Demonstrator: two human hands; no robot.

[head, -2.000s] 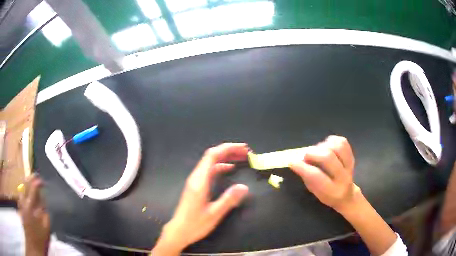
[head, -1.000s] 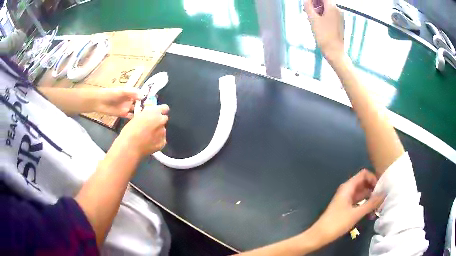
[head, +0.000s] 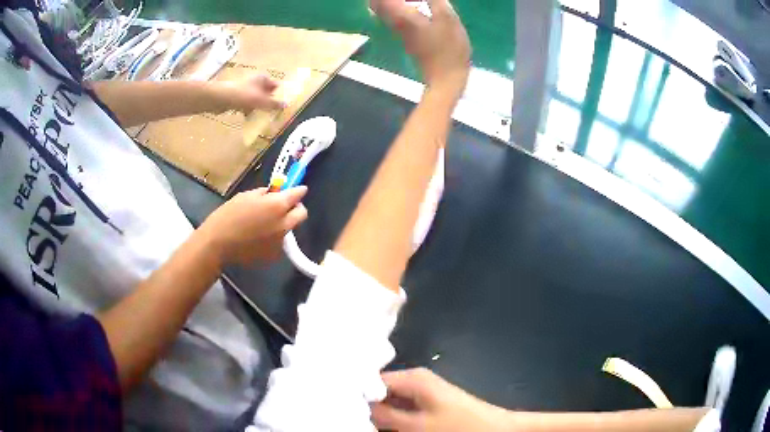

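My left hand point(head: 426, 46) is raised at the top edge, partly cut off, its fingers bent; whether it holds anything is unclear. Its forearm crosses the view. My right hand point(head: 426, 401) is low at the bottom, its fingers closed on the white left sleeve point(head: 338, 346) near the elbow, fingertips partly hidden. A curled cream tape strip point(head: 639, 377) with a yellowish end lies on the black table to the right of my right hand, its lower end at my right forearm.
At left, a person's hand point(head: 257, 224) is at a blue battery point(head: 294, 175) by a white neck fan point(head: 314, 137), partly behind my forearm. Their other hand point(head: 257, 93) is over the cardboard point(head: 219, 156). White fan parts point(head: 203, 55) lie beyond; another white part point(head: 720, 377) is at lower right.
The view has turned further left. My right arm has come down and my left arm is now raised. The grip has changed from left hand at right sleeve to right hand at left sleeve.
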